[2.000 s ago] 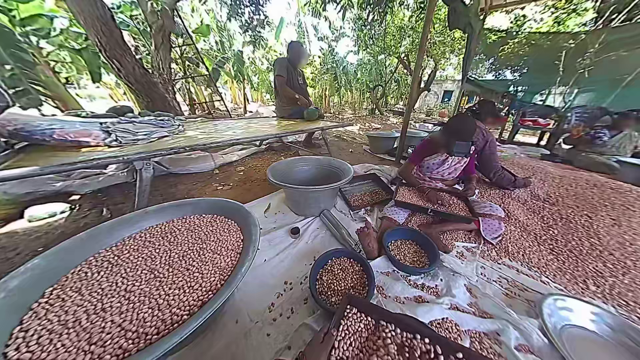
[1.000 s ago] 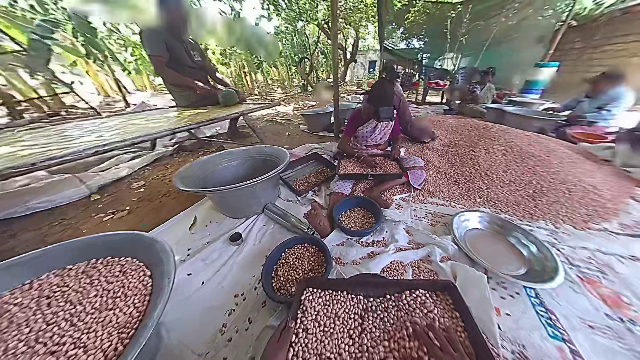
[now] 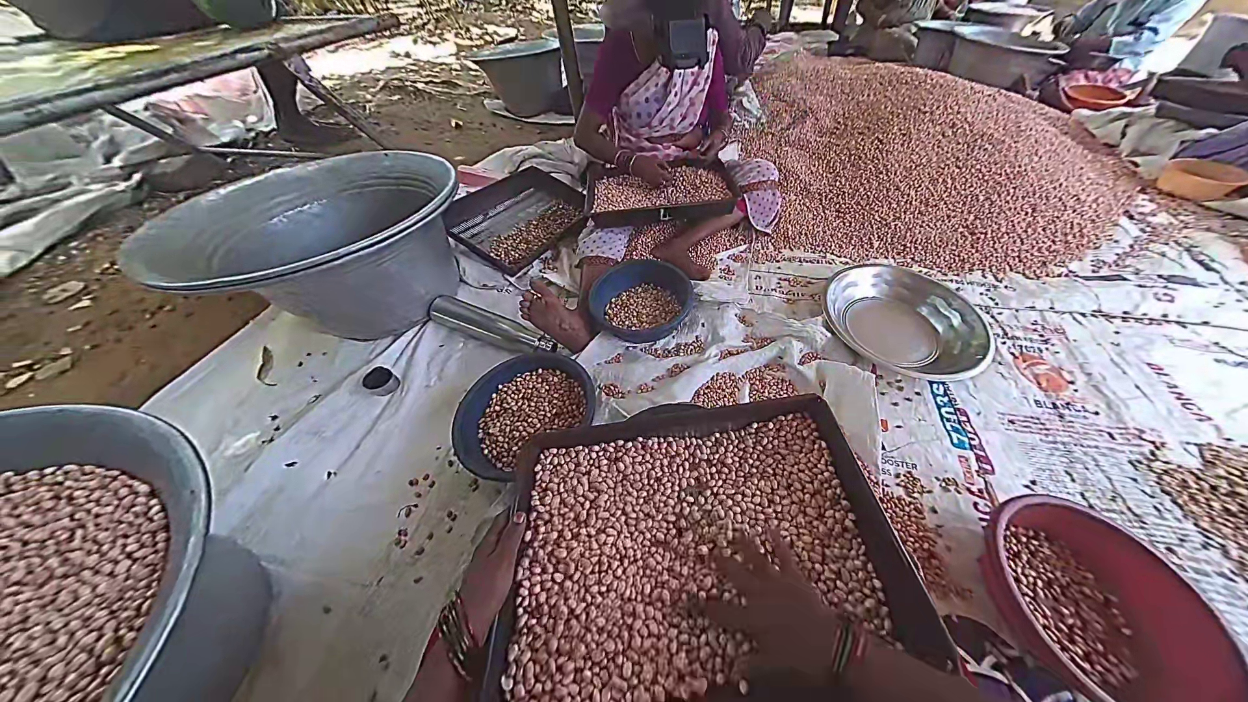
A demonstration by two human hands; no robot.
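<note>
A dark rectangular tray [image 3: 858, 487] full of pinkish-brown nuts or beans [image 3: 624, 507] lies close in front of me. My left hand [image 3: 492, 565] grips its left rim, with bangles at the wrist. Spread over the contents at the right is my right hand [image 3: 770, 604], palm down and slightly blurred, fingers apart; whether it holds any of them cannot be seen. Just beyond the tray's left corner is a blue bowl [image 3: 468, 419] of paler, browner pieces, and a second blue bowl [image 3: 600, 278] stands farther off. A red basin [image 3: 1160, 604], partly filled, is at the right.
A grey metal tub [image 3: 409, 234] and a metal cylinder [image 3: 487, 325] stand ahead left, a heaped basin [image 3: 190, 487] near left. A seated person [image 3: 663, 117] works at another tray [image 3: 673, 210]. A steel dish [image 3: 975, 341] and a large heap [image 3: 926, 166] lie beyond, on printed sheeting [image 3: 1072, 409].
The view has swung right and down, bringing the red basin into sight. My left hand stays at the tray's left rim; my right hand remains over the contents since one second ago.
</note>
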